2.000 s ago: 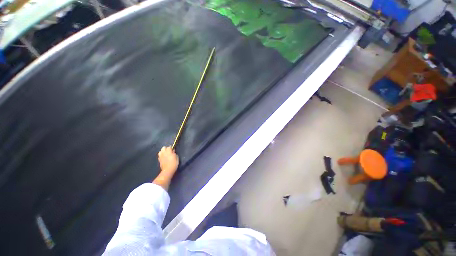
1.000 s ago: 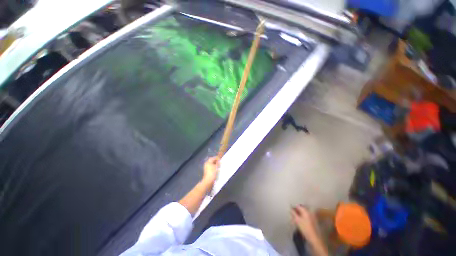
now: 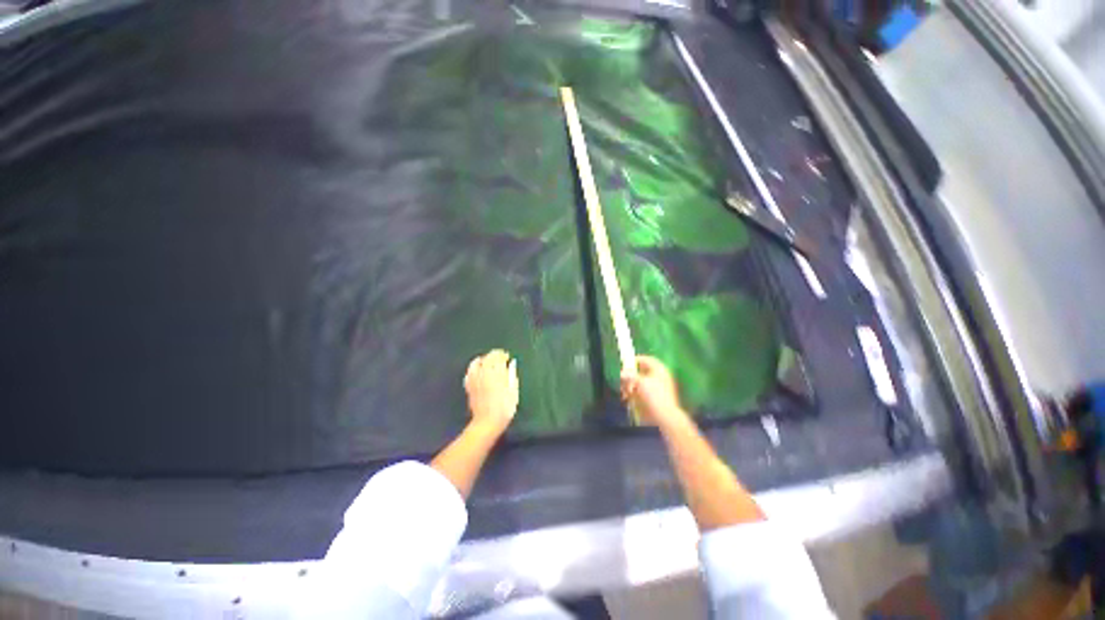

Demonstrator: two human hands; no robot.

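Note:
Black fabric (image 3: 218, 303) covers the table, with green-lit wrinkled areas on its right part. A long pale yellow yardstick (image 3: 596, 218) lies across the green-lit area, pointing away from me. My right hand (image 3: 650, 390) grips its near end close to the fabric's front edge. My left hand (image 3: 492, 388) rests on the fabric to the left of the yardstick, holding nothing, with its fingers close together and slightly spread. Shears (image 3: 759, 220) with dark handles seem to lie at the fabric's right edge.
A thin silver straightedge (image 3: 732, 133) lies beyond the fabric's right edge. The machine gantry (image 3: 909, 242) spans the table's right end. A small white object (image 3: 875, 363) lies before it. The pale table edge rail (image 3: 158, 569) runs along the front.
My view has turned toward the table's right end. The yardstick has passed from my left hand to my right and now lies over the green area. My left hand is now on the fabric.

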